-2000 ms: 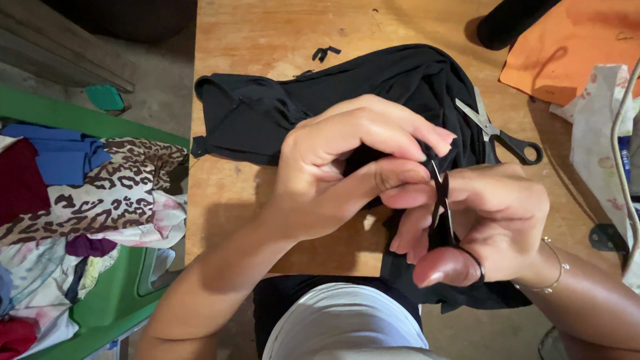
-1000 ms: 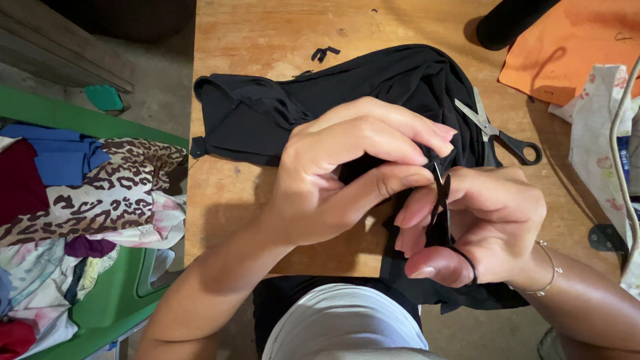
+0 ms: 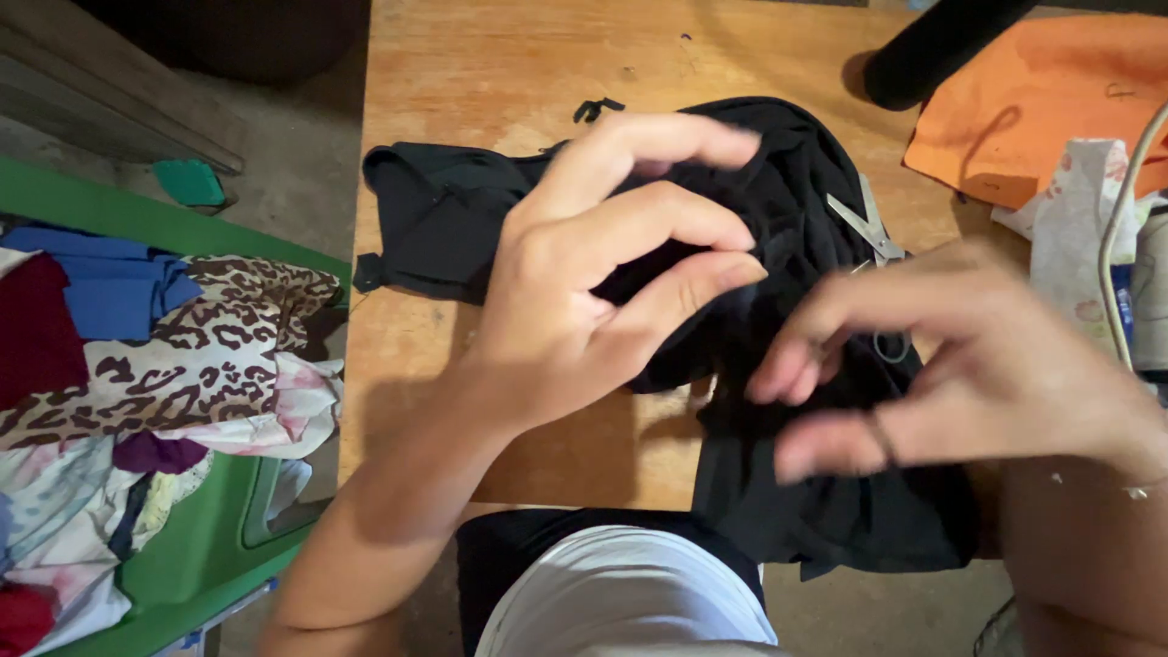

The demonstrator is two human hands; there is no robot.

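My left hand point(image 3: 602, 265) is over a black garment point(image 3: 438, 219), its thumb and index fingertip pinching black cloth; the pinched edge barely shows against the dark folds. To its right, my right hand point(image 3: 931, 365) is blurred, thumb and fingers apart, with the dark finger loop of the small scissors point(image 3: 883, 438) round the thumb. Their blades are mostly hidden or blurred. Beyond that hand, a larger pair of scissors point(image 3: 876, 239) lies with parted blades on the garment's right edge, its handles partly covered by the hand. The garment spreads over the wooden table and hangs past its near edge.
Black scraps point(image 3: 598, 110) lie behind the garment on the wooden table point(image 3: 511, 55). A black cylinder point(image 3: 940, 50), orange cloth point(image 3: 1049, 109) and a pale cable point(image 3: 1113, 228) are at the right. On the left stands a green plastic container point(image 3: 173, 538) with mixed fabrics, among them leopard-print cloth point(image 3: 219, 356).
My right hand has moved away from my left, to the right; the small scissors' blades, plain before between the hands, no longer show clearly. My left hand's upper fingers have lifted and spread.
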